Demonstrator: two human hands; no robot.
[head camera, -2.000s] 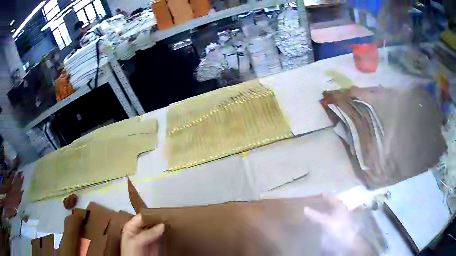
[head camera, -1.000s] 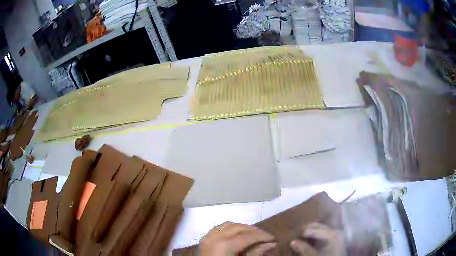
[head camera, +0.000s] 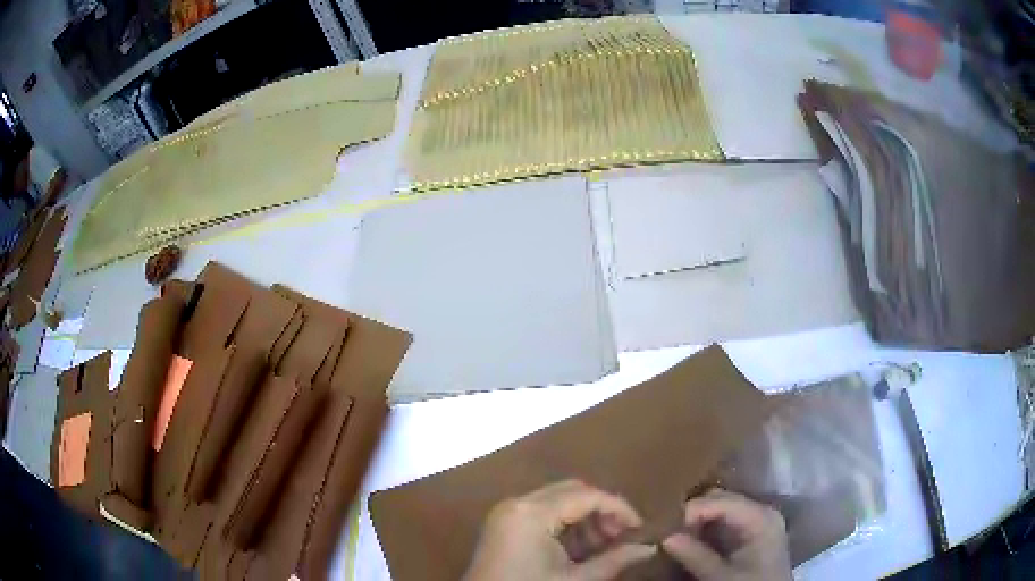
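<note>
A matte brown panel (head camera: 568, 448) lies at the front, with its right part over a flat slab in clear shiny plastic (head camera: 823, 437). My left hand (head camera: 562, 533) and my right hand (head camera: 726, 539) are both on the panel near its lower right, fingertips close together, pinching its edge. The exact fold between the fingers is too small to tell. The hammer (head camera: 922, 465) lies at the right, its pale head (head camera: 897, 382) away from me and its dark handle towards me.
Overlapping brown pieces (head camera: 267, 420) with orange tickets (head camera: 170, 401) lie at left. Pale grey sheets (head camera: 488, 289) lie mid-table. Yellow panels (head camera: 568, 108) lie at the back, with a reddish-brown lump (head camera: 162, 264) near them. A thick brown stack (head camera: 976, 227) stands upper right, near a red container (head camera: 914, 43).
The brown panel, earlier stretched between my hands and then partly covered by them, now lies spread wider at the front. Both hands have come together at its edge. The view has tilted down.
</note>
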